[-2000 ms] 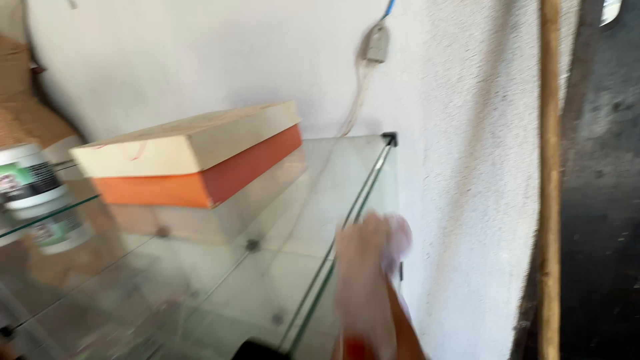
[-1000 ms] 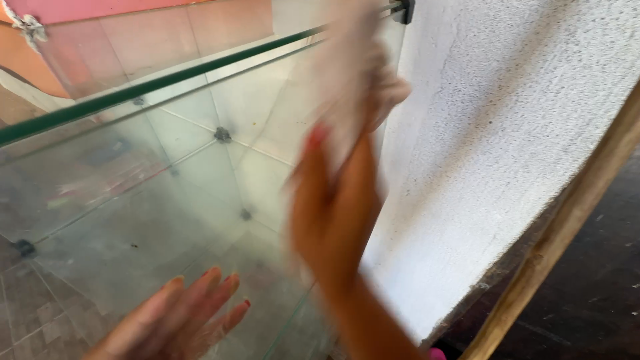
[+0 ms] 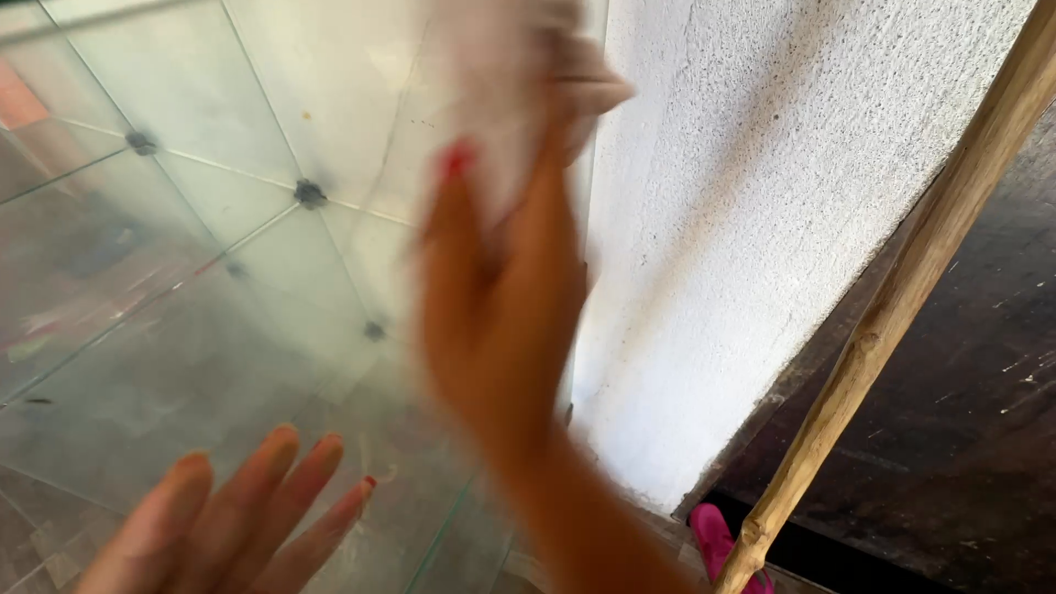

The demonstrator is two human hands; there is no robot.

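Observation:
My right hand point(image 3: 503, 305), blurred by motion, holds a pale crumpled cloth point(image 3: 511, 74) against or just over a glass panel point(image 3: 247, 355) of a shelf unit. Red polish shows on its thumb. The cloth runs out of view at the top. At the lower left, my left hand point(image 3: 239, 520) has its fingers spread over the glass, with nothing in it; whether the fingertips touch the pane cannot be told. Dark connectors point(image 3: 310, 193) join the glass panes seen through the panel.
A rough white wall point(image 3: 709, 206) stands right of the glass. A wooden pole point(image 3: 874, 330) leans across the right side, before a dark panel point(image 3: 949, 363). A pink shoe point(image 3: 718, 536) is on the floor near the pole's lower part.
The view has tipped down and closer to the glass; the orange and cream box has left view. My left hand, unseen two seconds ago, is in view. My right hand still holds the cloth.

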